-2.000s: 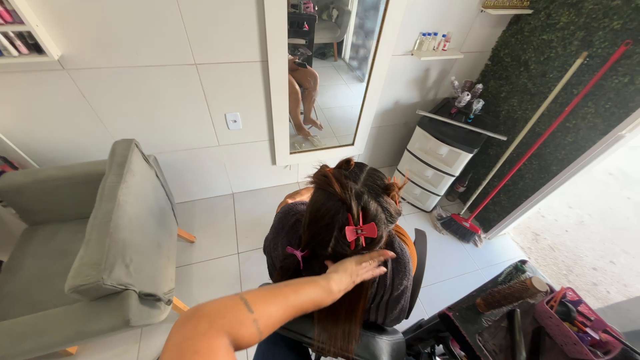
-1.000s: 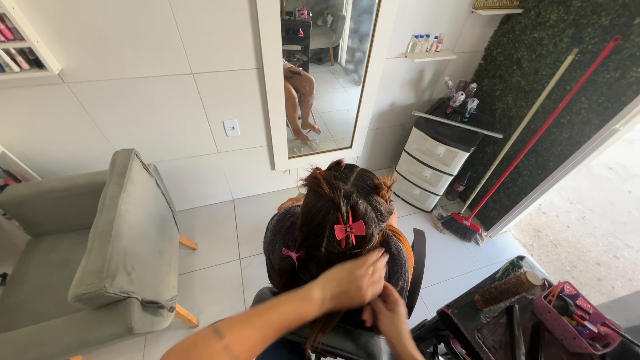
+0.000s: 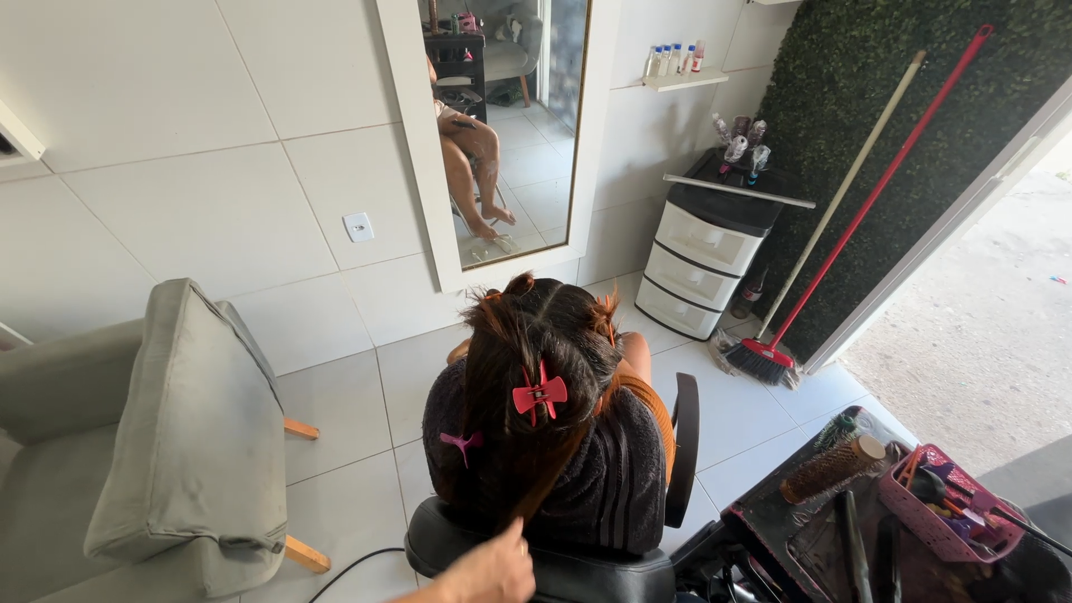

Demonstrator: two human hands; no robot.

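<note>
A seated person's dark brown hair (image 3: 502, 469) hangs down the back, parted and pinned in sections. My left hand (image 3: 494, 565) is at the lower centre, behind the black chair back (image 3: 603, 574), its fingers closed at the lower end of a loose section of hair. My right hand is out of view. A red claw clip (image 3: 539, 394) sits at the back of the head. To its lower left, a purple clip (image 3: 462, 445) shows against the hair. A dark towel (image 3: 615, 477) covers the person's shoulders.
On the right, a black cart (image 3: 770, 523) carries a round hairbrush (image 3: 833, 469) and a pink basket (image 3: 950, 511) of tools. A grey armchair (image 3: 188, 435) stands left. A mirror (image 3: 515, 134), drawer unit (image 3: 703, 251) and red broom (image 3: 766, 356) are ahead.
My left hand has moved down from beside the red clip to the chair back. My right hand, at the hair with it one second ago, has left the view.
</note>
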